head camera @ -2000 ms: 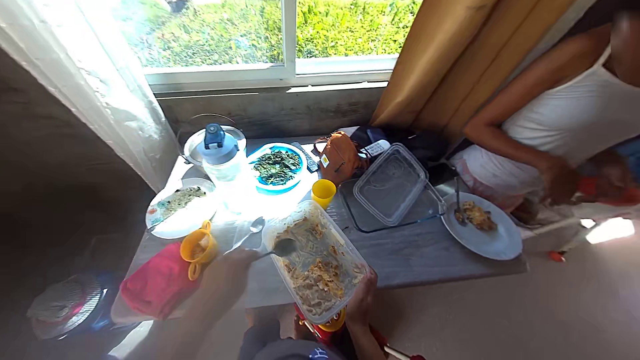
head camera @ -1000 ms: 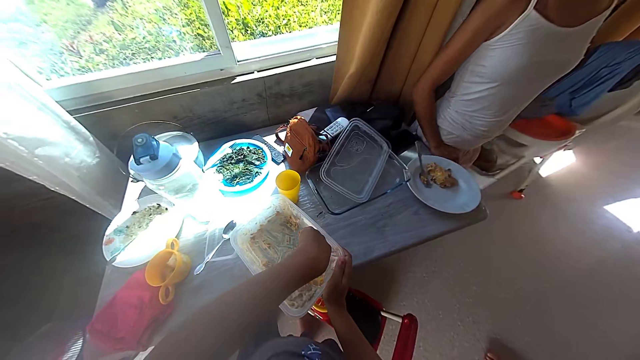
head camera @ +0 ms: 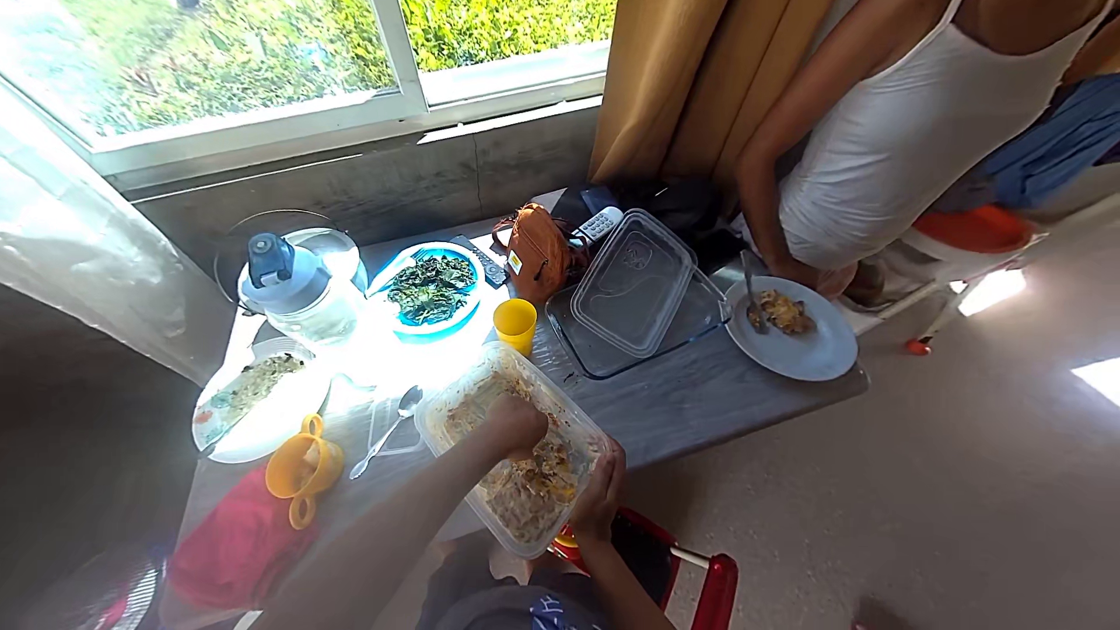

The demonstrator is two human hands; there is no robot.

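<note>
My left hand [head camera: 518, 424] is closed in a fist over the food in a clear plastic container [head camera: 444, 435]; the spoon in it is hidden under the fist. With my right hand [head camera: 600, 492] I grip the container's lower right side. The container is tilted and holds shredded or mashed food [head camera: 529, 503]. Left of it lie a metal spoon [head camera: 386, 432] and a yellow two-handled cup [head camera: 304, 468]. A yellow tumbler [head camera: 515, 325] stands just behind the container, beside a blue-rimmed bowl of leafy greens [head camera: 430, 290].
A glass baking dish [head camera: 604, 372] with a plastic lid [head camera: 634, 284] on it, and a plate [head camera: 827, 346] with food and a utensil, are at right. A person [head camera: 910, 140] stands beyond. At left are a plate of rice [head camera: 229, 437], a jug [head camera: 302, 302] and red cloth [head camera: 236, 547].
My left hand has moved from beside the container to over its food. The person at right has lowered an arm beside the plate. The view has shifted right.
</note>
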